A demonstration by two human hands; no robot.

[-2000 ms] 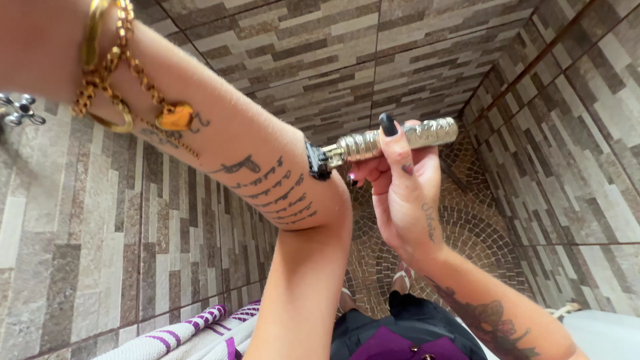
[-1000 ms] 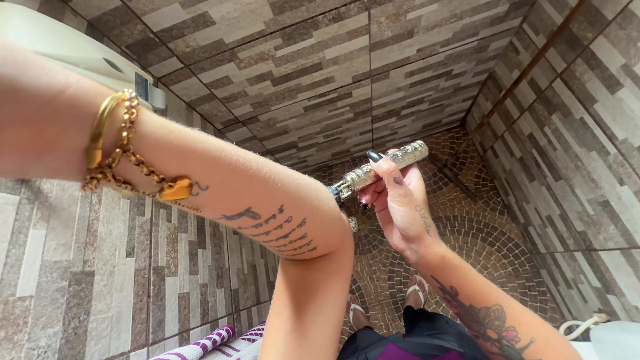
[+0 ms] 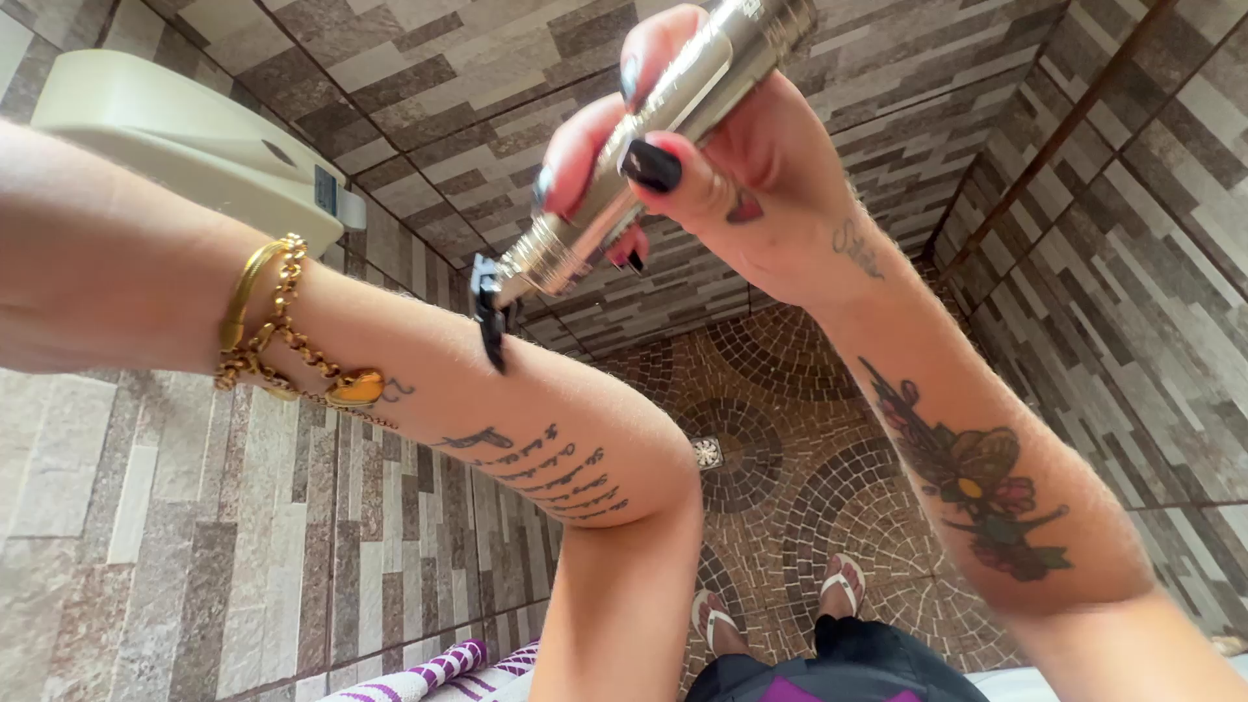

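My right hand (image 3: 721,166) grips a metallic, ornate hair trimmer (image 3: 643,127), its thumb with a dark nail on the near side. The black comb guard (image 3: 490,317) at the trimmer's lower end rests against the upper edge of my left forearm (image 3: 575,409), between wrist and elbow. This forearm is raised and bent at the elbow and bears tattooed script. Gold bracelets (image 3: 283,322) with an orange heart-shaped charm circle the wrist. Beyond the left edge of the view lies my left hand, out of sight.
A cream plastic wall unit (image 3: 185,146) is at the upper left, behind my forearm. Tiled walls (image 3: 409,58) stand close around. A drain (image 3: 708,452) sits in the mosaic floor below, near my feet in flip-flops. Purple and white cloth (image 3: 429,673) lies at the bottom edge.
The trimmer in my right hand has moved from near the elbow up the forearm toward the wrist, and it is now tilted more steeply. The cream unit was out of view two seconds ago.
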